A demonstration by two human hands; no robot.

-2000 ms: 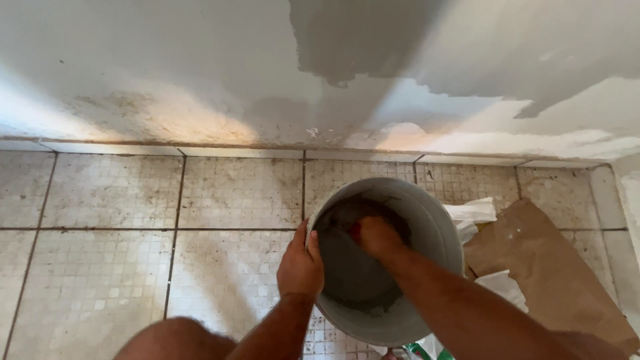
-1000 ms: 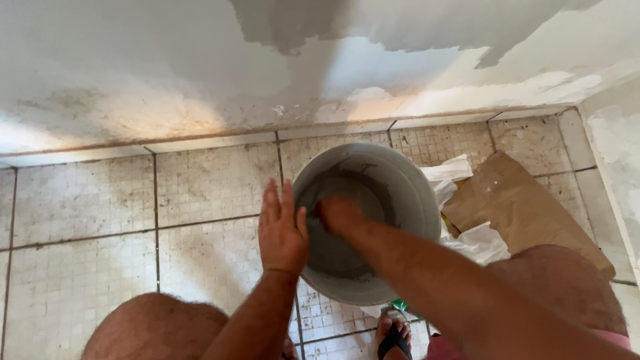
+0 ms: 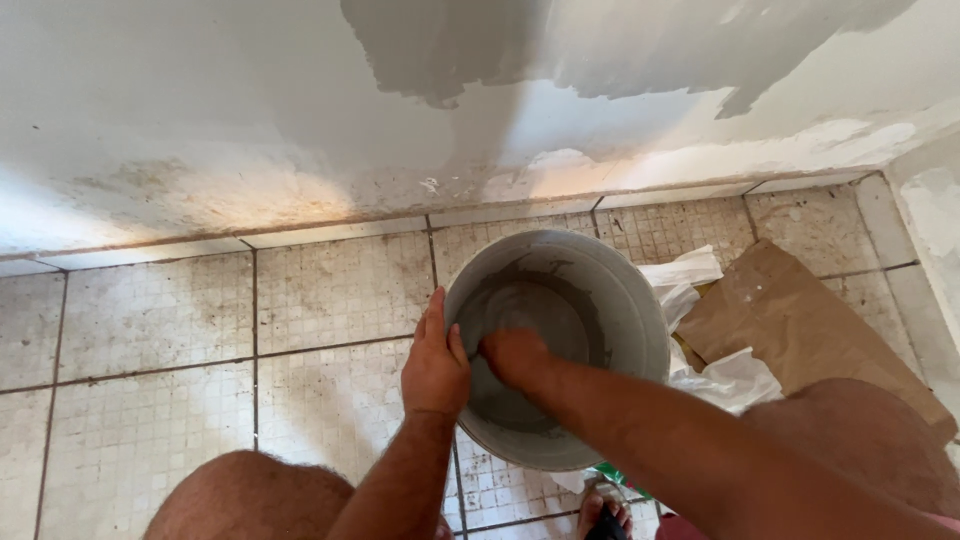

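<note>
A round grey bucket stands on the tiled floor between my knees, with wet grey paste at its bottom and smeared on its inner wall. My left hand rests against the bucket's left rim, fingers pointing up along it. Inside the bucket, my right hand is closed and blurred, low over the paste near the left wall. A dark bit shows at its fingers, but what it holds is mostly hidden by the hand.
Brown paper and crumpled white plastic lie right of the bucket. Beyond it runs a wall with grey patches above a tile skirting. A sandalled foot is below, beside a green wrapper.
My right hand has moved within the bucket, toward its left side compared with the oldest frame. My left hand stays at the left rim.
</note>
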